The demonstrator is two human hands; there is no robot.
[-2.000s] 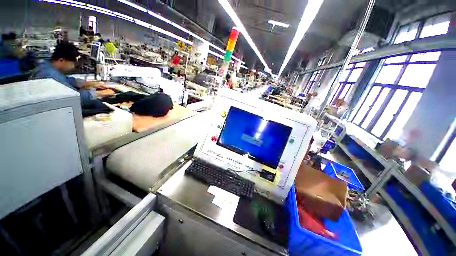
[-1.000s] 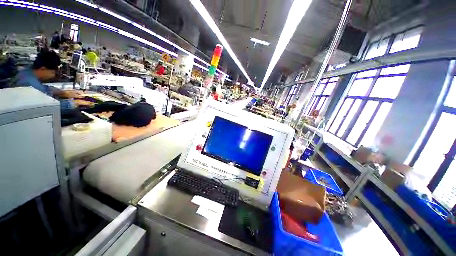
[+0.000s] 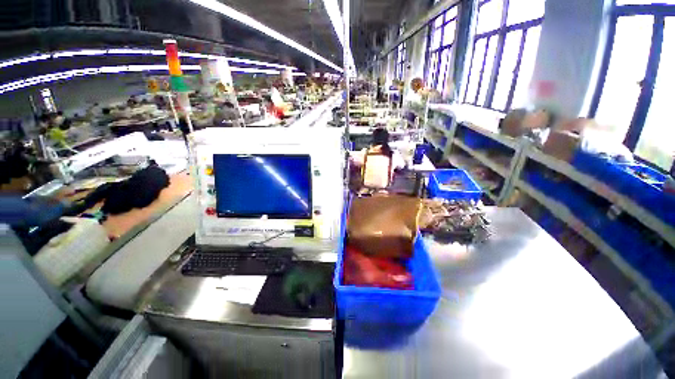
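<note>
Neither of my hands is in the picture. Nearest in front of me stands the white inspection machine console (image 3: 259, 231) with a lit blue screen (image 3: 262, 185). A black keyboard (image 3: 237, 260) lies on the steel ledge below it, with white paper (image 3: 224, 288) in front. A black mouse pad (image 3: 294, 290) with a green pattern lies right of the paper; a dark mouse on it is too blurred to make out well. Right of the console, a blue plastic bin (image 3: 388, 302) holds red material (image 3: 376, 269) and a brown piece (image 3: 383, 224), carton or bag, I cannot tell.
A steel table (image 3: 511, 296) extends right of the bin, with a heap of small items (image 3: 453, 220) and another blue bin (image 3: 454, 185) behind. Shelves (image 3: 518, 159) run below the windows. A conveyor belt (image 3: 137, 255) and dark cloth (image 3: 133, 191) are left. A person (image 3: 377, 163) is farther ahead.
The view has turned right and levelled. The console and bin have shifted left in the picture, and more of the steel table and a person ahead now show.
</note>
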